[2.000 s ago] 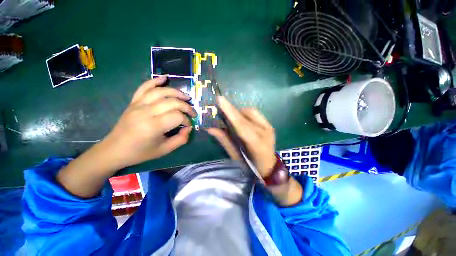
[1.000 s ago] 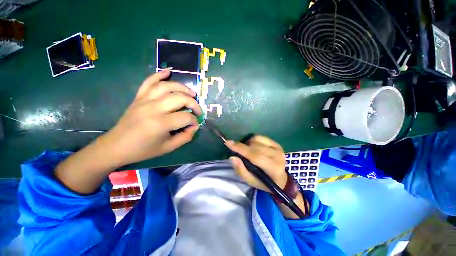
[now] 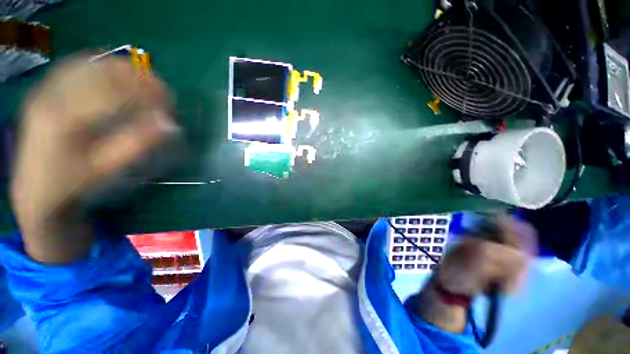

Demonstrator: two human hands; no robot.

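Observation:
Two LCD modules (image 3: 260, 81) with dark faces and white edges lie one below the other mid-bench, with hooked yellow flexes at their right. Below them a green circuit board (image 3: 271, 160) lies bare, its hooked flex pointing right. My left hand (image 3: 97, 131) is blurred at the left, over the lower part of a loose LCD module with an orange tail (image 3: 140, 62); whether it holds anything is unclear. My right hand (image 3: 490, 259) is blurred at lower right, past the bench edge, with a dark cable hanging below it; the soldering iron itself cannot be made out.
A white cup with a black band (image 3: 532, 168) stands at the right. Behind it is a black fan with a round grille (image 3: 476, 72). A thin solder wire (image 3: 183, 182) lies near the front edge. Stacked modules (image 3: 24, 41) are at far left. A blue sleeve (image 3: 608, 231) shows at right.
My left hand has left the modules and moved left to the loose LCD module. My right hand has moved right, away from the boards. The green board below the two modules is now uncovered.

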